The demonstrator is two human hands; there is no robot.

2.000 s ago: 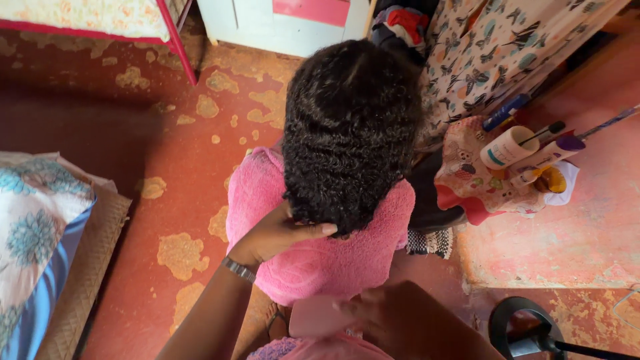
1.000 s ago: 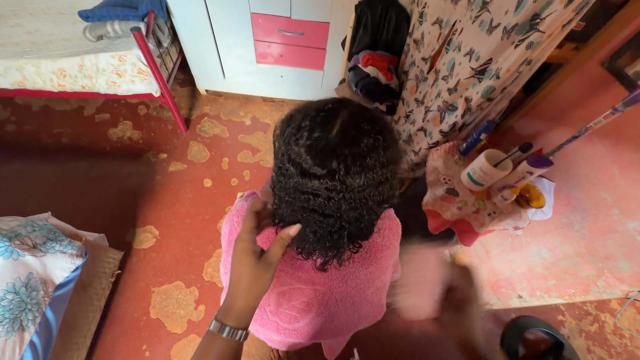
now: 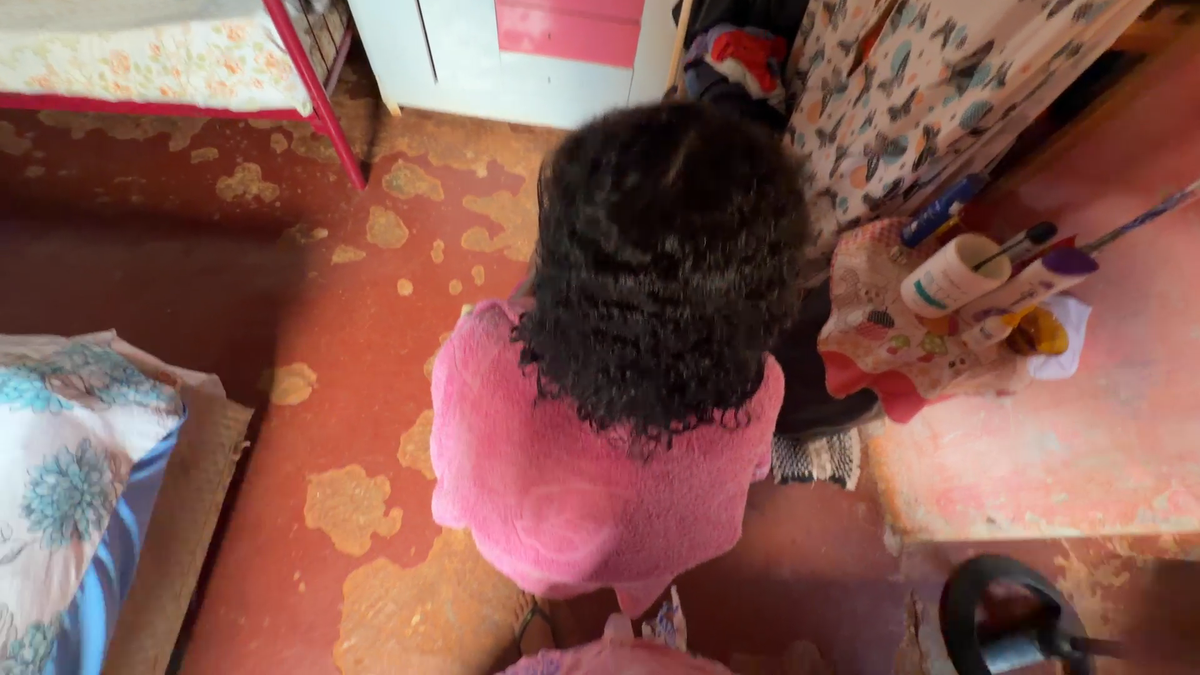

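Neither of my hands shows in the head view now. A person with dark curly hair [image 3: 666, 262] is in front of me, seen from above and behind. A pink towel [image 3: 600, 487] lies around this person's shoulders and back, with the hair hanging loose over its upper part. Below the towel, at the bottom edge, part of a pink patterned cloth [image 3: 609, 661] shows. What my hands hold, if anything, is hidden.
At right, a small cloth-covered surface [image 3: 867, 323] bears a white cup [image 3: 954, 274], bottles and a blue tube [image 3: 942, 208]. A black round base [image 3: 966, 609] stands lower right. Bedding [image 3: 75, 487] is at left, a pink bed frame [image 3: 328, 131] upper left, a white cabinet [image 3: 459, 56] behind.
My left hand, at the person's hair and towel before, has left the view. My right hand, blurred at the lower right one second ago, has gone out of view too.
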